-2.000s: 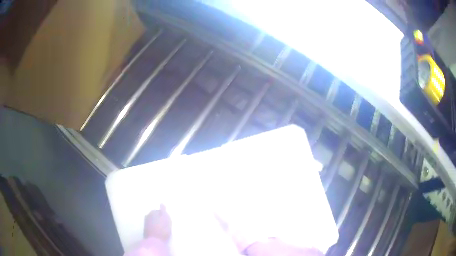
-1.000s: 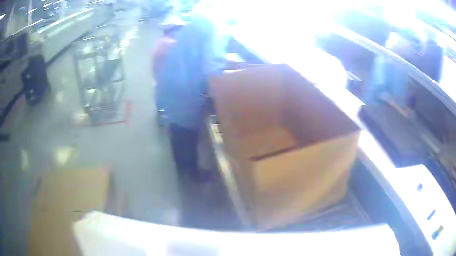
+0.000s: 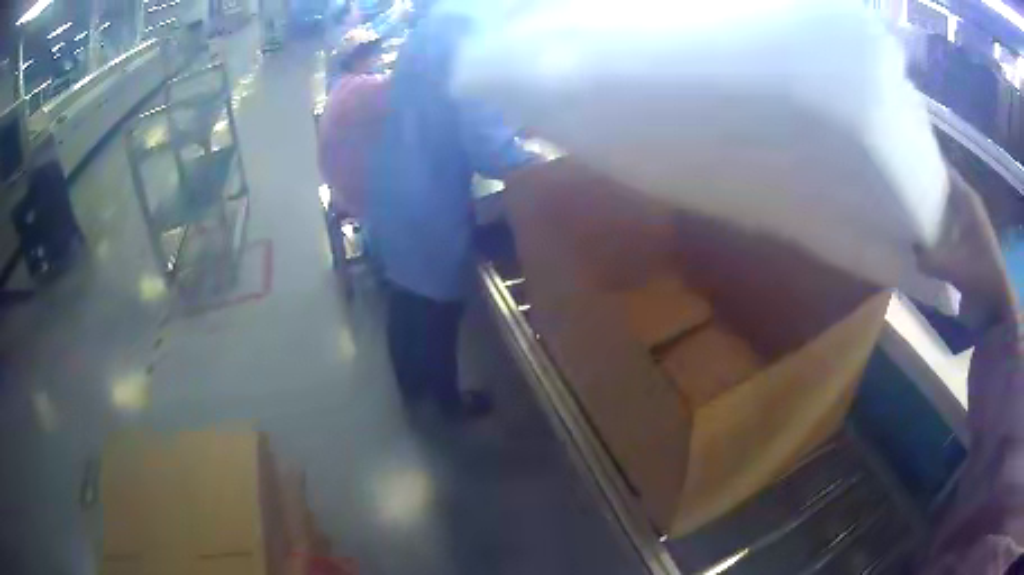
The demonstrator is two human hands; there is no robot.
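Observation:
A large white foam slab [image 3: 730, 107] is held up in the air above an open brown carton [image 3: 786, 388], at the upper right. My right hand [image 3: 954, 253] grips the slab's right edge; the forearm runs down the right rim of the picture. My left hand is not in view. The carton stands on the roller conveyor [image 3: 775, 539], its inside partly hidden by the slab; brown flaps or bottom panels show inside.
A person in a blue smock [image 3: 421, 191] stands beyond the carton, and a person in pink [image 3: 350, 135] stands behind. Flattened cartons [image 3: 180, 500] lie at the lower left. A metal trolley [image 3: 191, 169] stands on the floor. The white bench [image 3: 930, 348] runs along the right.
The white slab has risen from the bottom of the picture to above the carton. My right hand has come into view at its edge. The carton appears closer.

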